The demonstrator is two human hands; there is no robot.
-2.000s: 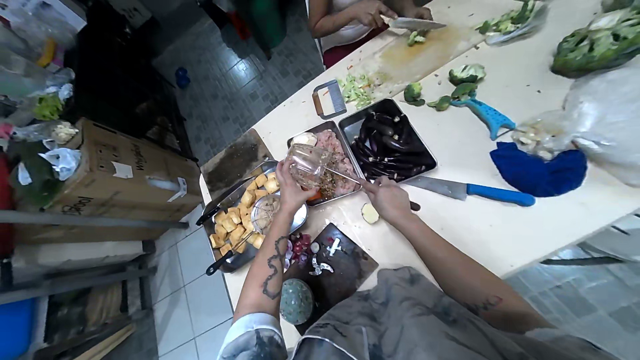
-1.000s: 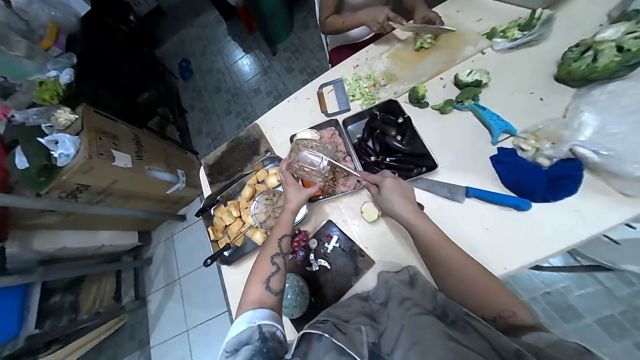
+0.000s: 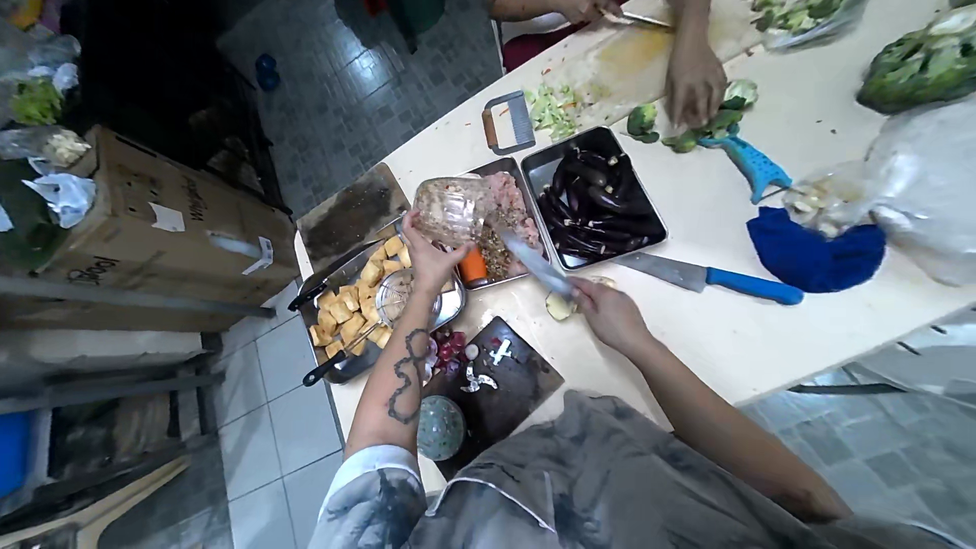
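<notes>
My left hand (image 3: pixel 433 255) grips a clear plastic container (image 3: pixel 451 210), tilted over a metal tray (image 3: pixel 543 263) of raw minced meat (image 3: pixel 503 194) with brown bits on it. Part of a carrot (image 3: pixel 473 264) shows beside that hand. My right hand (image 3: pixel 610 309) holds a knife (image 3: pixel 536 263) by its handle, the blade pointing to the tray. A cut pale vegetable piece (image 3: pixel 560 306) lies by my right hand. To the left, a tray holds fried tofu cubes (image 3: pixel 347 309) and a wire strainer (image 3: pixel 400 297). The container hides part of the meat tray.
A tray of eggplants (image 3: pixel 595 198) adjoins the meat tray. Right of it lie a blue-handled knife (image 3: pixel 751 285), a blue peeler (image 3: pixel 751 164) and a blue cloth (image 3: pixel 816 250). A co-worker's hand (image 3: pixel 695 88) reaches to broccoli pieces. Nearer me is a dark cutting board (image 3: pixel 511 389) with scraps.
My right hand's knife blade has swung away from the container to over the meat. The co-worker's one hand has moved from the cutting spot to the broccoli pieces.
</notes>
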